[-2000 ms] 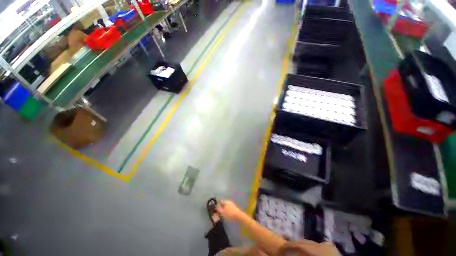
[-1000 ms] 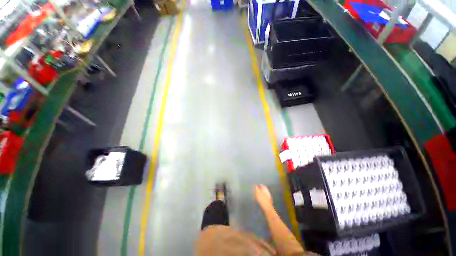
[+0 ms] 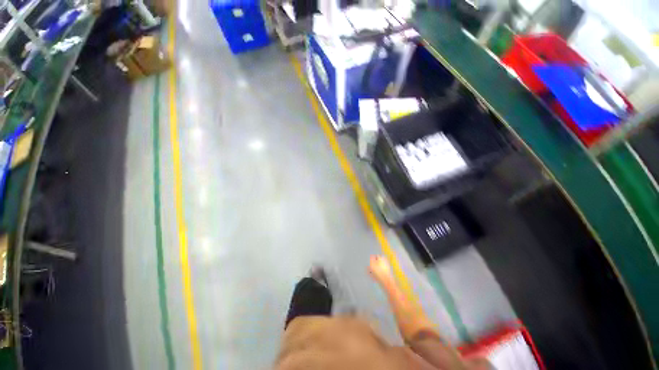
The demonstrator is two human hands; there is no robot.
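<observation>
My right hand (image 3: 378, 267) hangs low over the aisle floor near the yellow line; it is small and blurred, and nothing shows in it. My left hand is not in view. Nearest on the right is a black crate (image 3: 390, 162) with a flat white layer (image 3: 431, 160) inside. A smaller black crate (image 3: 442, 231) with white printing stands just below it on the floor. A red crate (image 3: 531, 340) with white contents is cut off at the bottom edge.
The grey aisle (image 3: 246, 181) runs ahead between yellow lines. Blue crates (image 3: 242, 25) stand at the far end, a cardboard box (image 3: 145, 56) at the left, a blue-and-white container (image 3: 358, 79) at the right. Green benches (image 3: 571, 170) flank both sides; the right one has a red crate (image 3: 531, 54) beyond it.
The view has moved forward along the aisle. The crate of white units has left view, the red floor crate has slid to the bottom edge, and the black crates ahead are nearer.
</observation>
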